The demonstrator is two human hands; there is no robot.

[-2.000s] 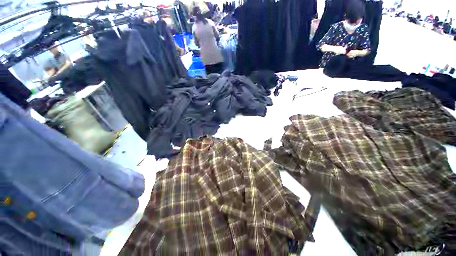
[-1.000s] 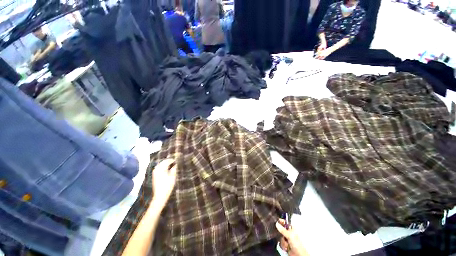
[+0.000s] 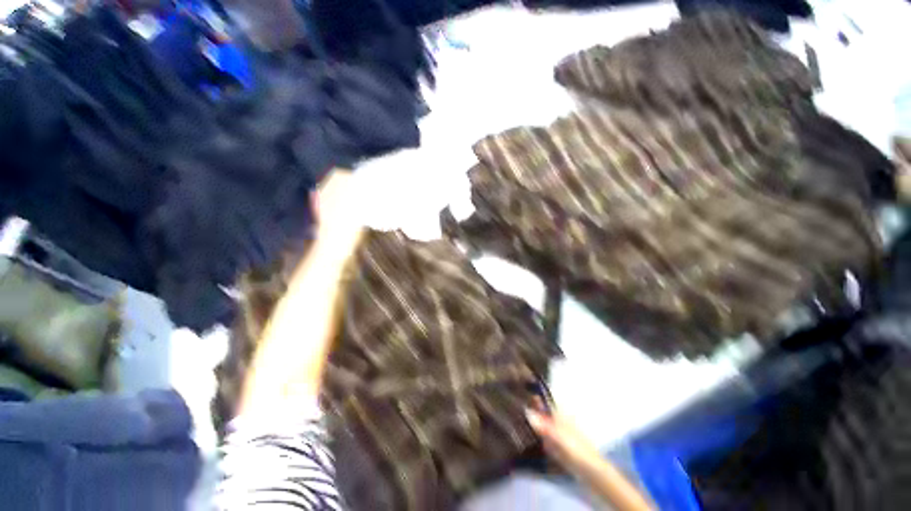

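Observation:
The brown plaid garment (image 3: 430,339) lies on the white table in front of me; the picture is blurred. My left hand (image 3: 340,195) is stretched out over its far edge, near the dark garments, and its fingers are too blurred to read. My right hand (image 3: 547,424) is at the garment's lower right edge, with a small dark thing at its fingertips that I cannot make out clearly. Whether the fingers grip the cloth does not show.
More plaid garments (image 3: 679,190) lie heaped on the right. Dark garments (image 3: 230,170) are piled at the far left. The denim jacket (image 3: 100,449) hangs at the lower left. A blue bin (image 3: 664,464) with dark cloth is at the lower right.
The view has swung down and to the right. My left hand has moved from the garment's left side out past its far edge. My right hand stays near the lower right edge.

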